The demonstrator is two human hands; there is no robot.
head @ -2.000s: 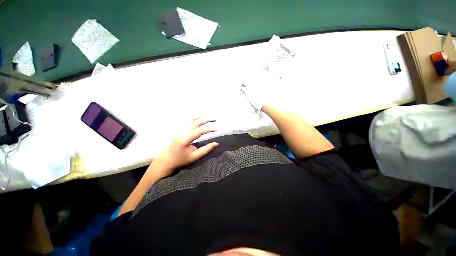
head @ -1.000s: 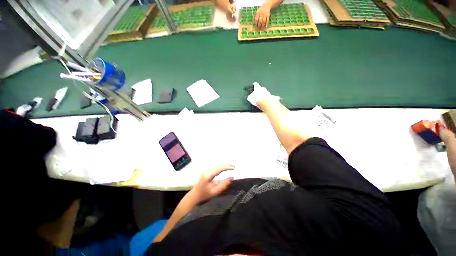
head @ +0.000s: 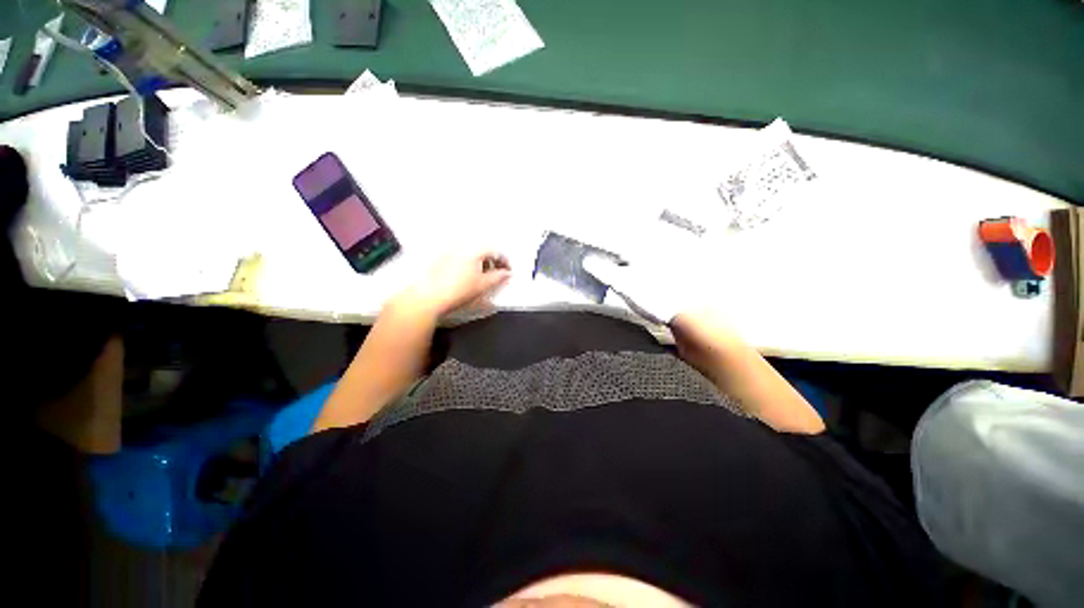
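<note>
A flat dark grey rectangular piece [head: 567, 263] is at the front of the white bench, before my body. My right hand [head: 630, 289], in a white glove that blends into the bench, has its fingertips on the right end of this piece and grips it. My bare left hand [head: 458, 283] is just left of the piece, apart from it, with its fingers curled; whether it holds anything small cannot be told.
A lit phone [head: 346, 214] lies left of centre. Stacked black parts [head: 117, 138] and white sheets [head: 172, 244] are far left. Printed film [head: 767, 181] and a red-blue tape roll [head: 1019, 249] are right. Dark pieces [head: 357, 21] and white sleeves [head: 487, 32] lie on the green belt [head: 713, 59].
My right hand has come back from the belt to the bench edge with a dark piece. My left fingers have curled. The other person's hand has left the tape roll. The view has tilted down.
</note>
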